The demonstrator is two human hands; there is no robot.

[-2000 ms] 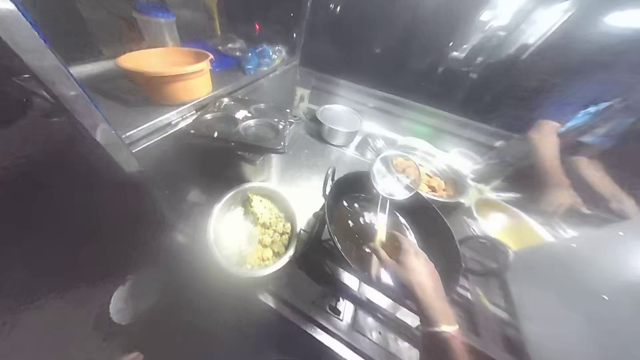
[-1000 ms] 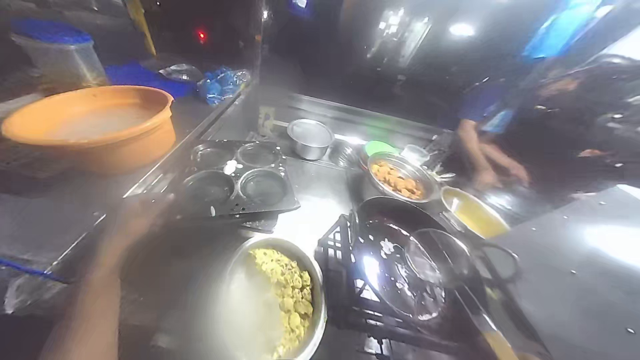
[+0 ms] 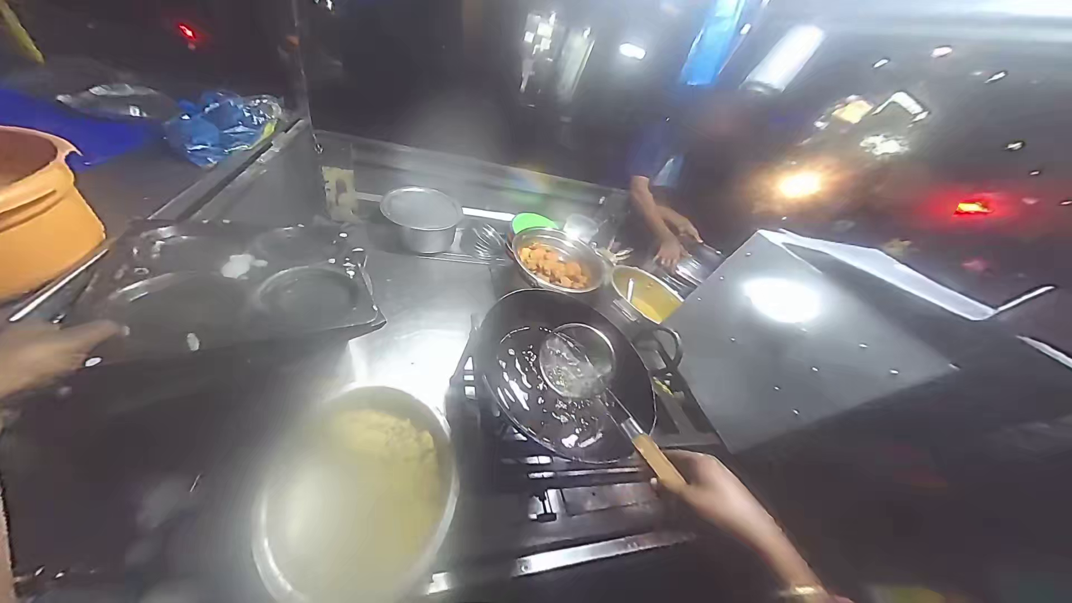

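Note:
My right hand [image 3: 712, 490] is closed on the wooden handle of a wire-mesh skimmer [image 3: 578, 360]. The skimmer's round head lies in or just over dark, shiny oil in a black wok [image 3: 511, 394] on a gas stove. At the left edge, my left hand [image 3: 50, 356] touches or is just beside a dark tray with round hollows [image 3: 310, 297]; its fingers are blurred and partly cut off, so its grip is unclear. Between the hands, nearer me, stands a steel bowl [image 3: 452, 486] of yellowish food, hazy in the view.
Behind the wok are a steel bowl of orange-brown fried pieces [image 3: 553, 266], a pan of yellow liquid [image 3: 645, 293] and a lidded steel pot [image 3: 423, 219]. An orange tub [image 3: 42, 218] stands left. A metal panel [image 3: 804, 335] lies right. Another person's hands [image 3: 674, 239] are at the back right.
Two seconds ago my right hand held the skimmer upright over the wok; now its head is down at the oil. My left arm has come into view near the dark tray. The view has shifted.

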